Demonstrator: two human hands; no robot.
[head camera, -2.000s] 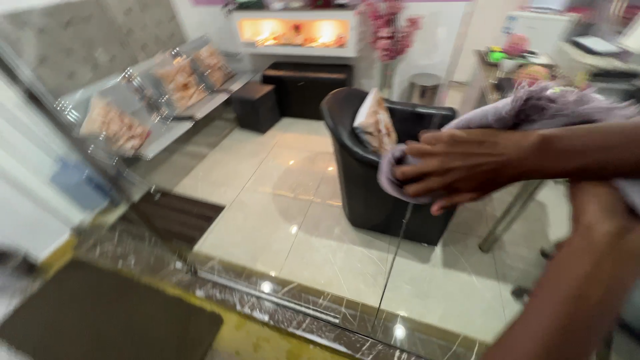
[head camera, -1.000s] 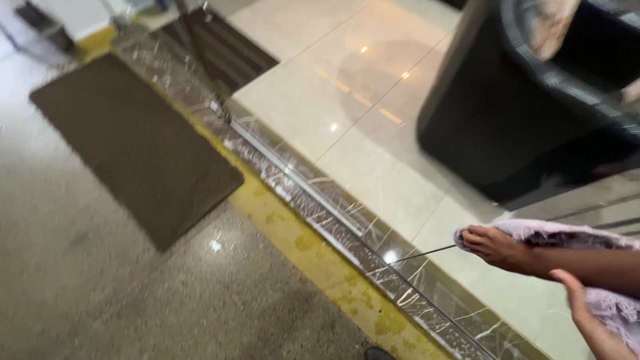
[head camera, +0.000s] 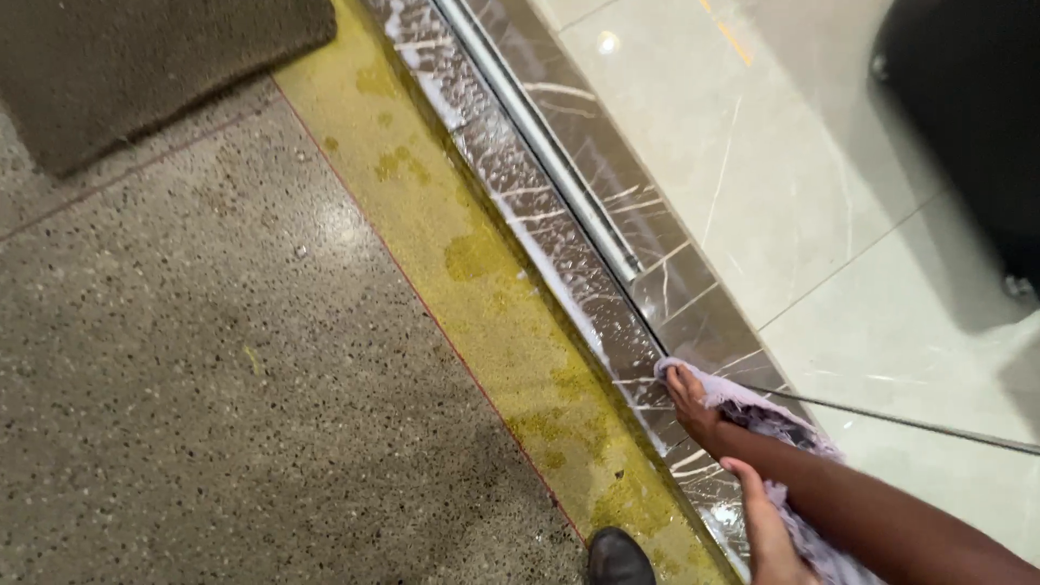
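Note:
A lavender fringed cloth (head camera: 751, 402) lies bunched along my right hand and forearm. My right hand (head camera: 695, 402) presses the cloth's front end to the wet dark marble threshold (head camera: 561, 219), its fingers at the lower end of the metal floor track (head camera: 544, 146). Nearer the bottom edge, my left hand (head camera: 768, 524) holds the hanging part of the same cloth, thumb raised, most fingers hidden behind the fabric and forearm. White suds run along the threshold's outer edge. A thin dark line, perhaps a glass panel's edge (head camera: 894, 420), extends right from beside the cloth.
Beside the threshold runs a wet yellow floor strip (head camera: 479, 284). Speckled floor (head camera: 244, 390) spreads left, with a brown mat (head camera: 162, 65) at the upper left. A black armchair (head camera: 975, 122) stands on pale tiles at right. A dark shoe (head camera: 621, 561) shows at the bottom.
The cloth and my hands have gone from in front of the black armchair down to the threshold. The view has tilted steeply toward the floor.

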